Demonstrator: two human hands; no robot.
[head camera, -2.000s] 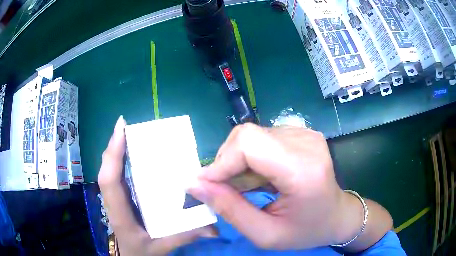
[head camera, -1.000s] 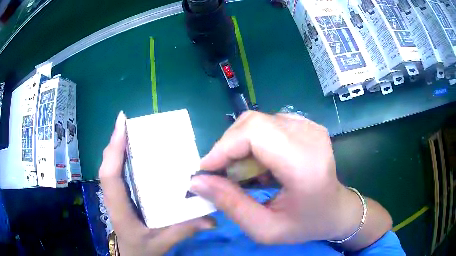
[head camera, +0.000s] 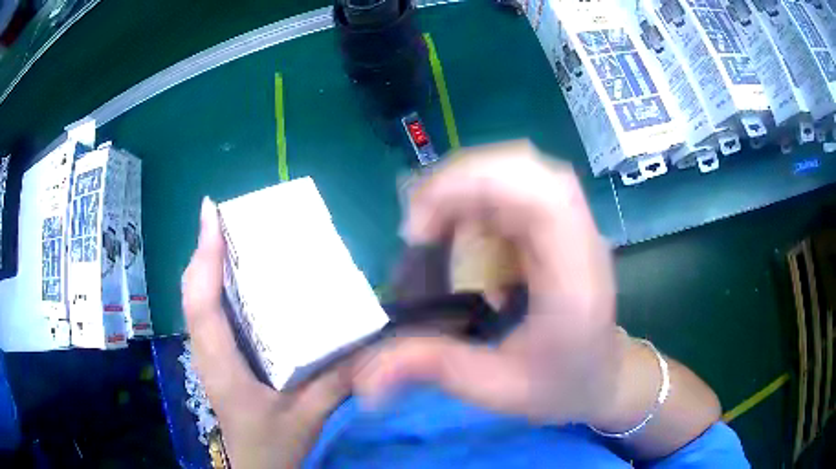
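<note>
A retail box (head camera: 298, 275) is held above my lap with its plain white end facing up towards me. My left hand (head camera: 229, 348) grips it, fingers along the left side and thumb near the lower edge. My right hand (head camera: 513, 284) is blurred, just right of the box and clear of its white end. It holds a scraper blade with a tan handle (head camera: 481, 266); the dark blade is blurred, pointing left towards the box's right corner. No sticker can be made out on the white end.
A black hot air gun (head camera: 385, 73) with a red switch lies between yellow-green tape lines (head camera: 281, 124). Several printed boxes (head camera: 623, 92) stand at the upper right, more boxes (head camera: 92, 243) at the left. A blue-lined bin (head camera: 171, 394) is at lower left, a slatted wooden thing (head camera: 811, 348) at far right.
My right hand has lifted off the white end and opened somewhat around the scraper, showing more handle. The box has tilted and shifted slightly up and left.
</note>
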